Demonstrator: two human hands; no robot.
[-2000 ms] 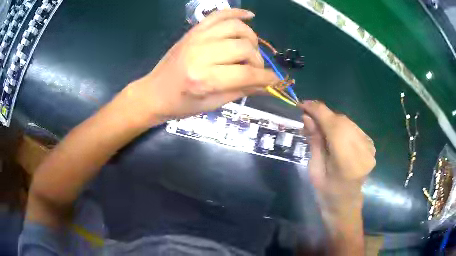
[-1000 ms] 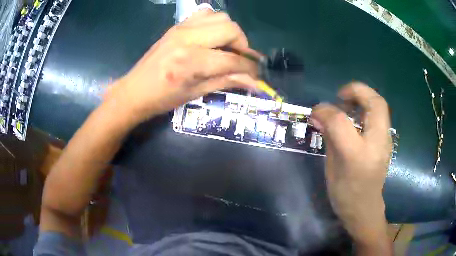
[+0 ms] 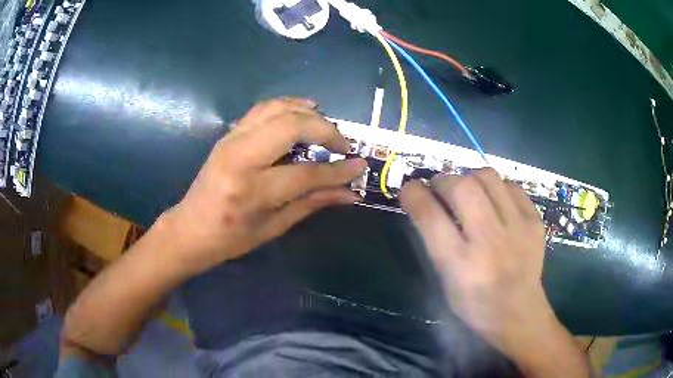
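The power strip housing (image 3: pixel 531 177) lies lengthwise on the bench, filled with small parts, with a yellow coil (image 3: pixel 587 204) at its right end. My left hand (image 3: pixel 273 181) rests over its left part, fingertips on the parts. My right hand (image 3: pixel 480 244) lies over its middle, fingertips down in the tray; whether it pinches anything is hidden. The yellow wire (image 3: pixel 404 92) curves into the tray between my hands. The blue wire (image 3: pixel 443 96) runs to the back edge above my right hand. The reddish wire (image 3: pixel 424 50) ends at a black lump (image 3: pixel 491 80) on the bench. The plug (image 3: pixel 295 15) lies beyond.
A short white stick (image 3: pixel 378 107) stands behind the tray. Rows of filled housings (image 3: pixel 37 96) lie at the far left. Thin brass contact strips (image 3: pixel 664 170) lie at the right edge. The conveyor's pale rail (image 3: pixel 627 40) curves at the top right. Brown boxes (image 3: pixel 103 229) are at lower left.
Both hands have come down onto the housing, the right moving left and the left lower. The wires, earlier held in the fingers, now spread out, with the yellow one running into the tray.
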